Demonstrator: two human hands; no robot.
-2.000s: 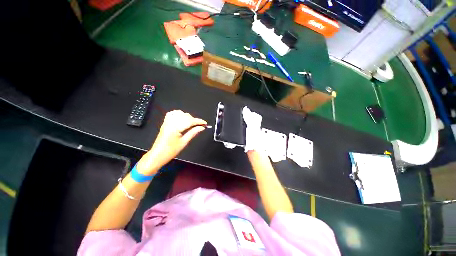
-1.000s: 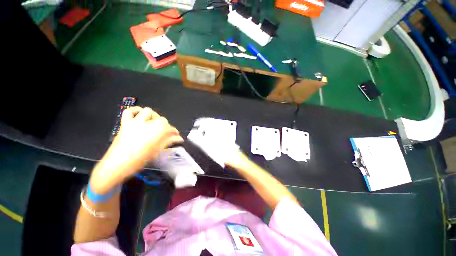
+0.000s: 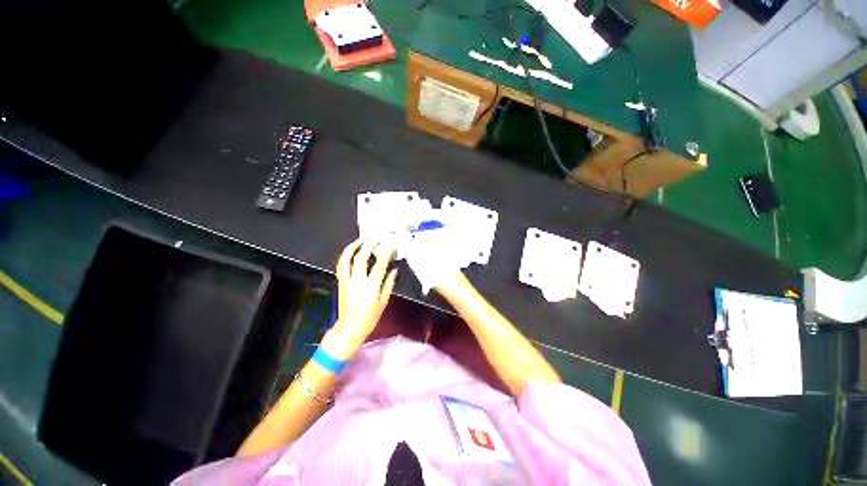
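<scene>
A white square unit (image 3: 378, 207) with dark corner dots lies on the black bench in front of me. Another white unit (image 3: 480, 226) lies to its right, partly behind my glove. My right hand (image 3: 433, 252), in a white glove, is over the inner edges of both units with a blue marker (image 3: 429, 226) in its fingers. The white glove blends with the units, so the marker's tip is not clear. My bare left hand (image 3: 366, 285) has its fingers spread at the near edge of the left unit, seemingly touching it.
Two more white units (image 3: 551, 261) (image 3: 610, 277) lie to the right. A remote control (image 3: 286, 169) is at left, a clipboard (image 3: 761, 344) at far right. A black bin (image 3: 157, 351) is below left. Beyond stand a green table (image 3: 456, 38) and a unit on a red-orange pad (image 3: 361, 59).
The dark-sided unit seen earlier in my hands is no longer there; two white units lie before me. The blue marker has left the green table and is in my gloved hand. My left hand moved right.
</scene>
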